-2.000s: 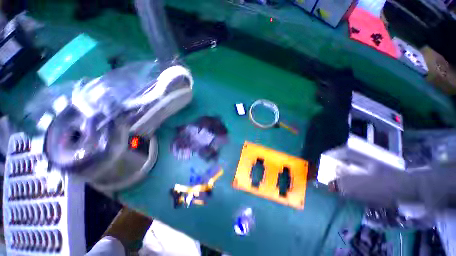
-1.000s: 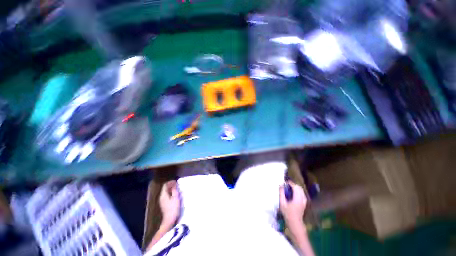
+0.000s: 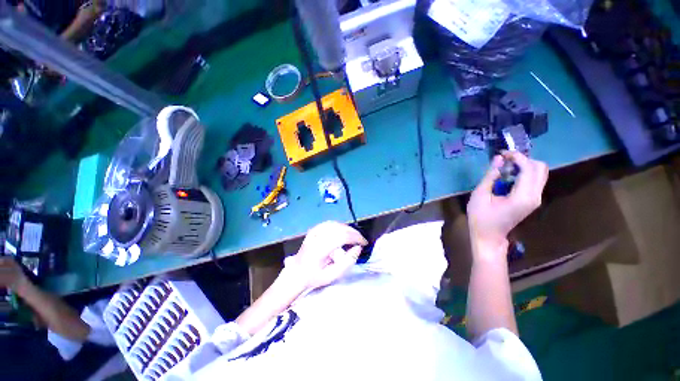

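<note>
My right hand [image 3: 511,195] is raised at the bench edge at the right, beside the heap of flat black parts [image 3: 492,115]. Its fingers are closed around small side cutters [image 3: 505,184], of which a dark and blue portion shows; the rest is hidden by the fingers. My left hand [image 3: 328,251] is over my lap, just below the bench edge, with curled fingers. Something dark shows at its fingertips, but whether it holds this cannot be told.
An orange fixture [image 3: 304,152] stands mid-bench before a white machine [image 3: 399,82], with black cords hanging across. A tape dispenser [image 3: 183,227], second parts heap [image 3: 242,156] and yellow tool [image 3: 272,197] lie left. A plastic bag [image 3: 485,52] and black tray [image 3: 596,97] are right. Another person's arm [image 3: 52,301] shows left.
Both hands have risen from beside my lap. The right hand has moved up and right to the black parts; the left has moved inward to the bench edge. The view has shifted.
</note>
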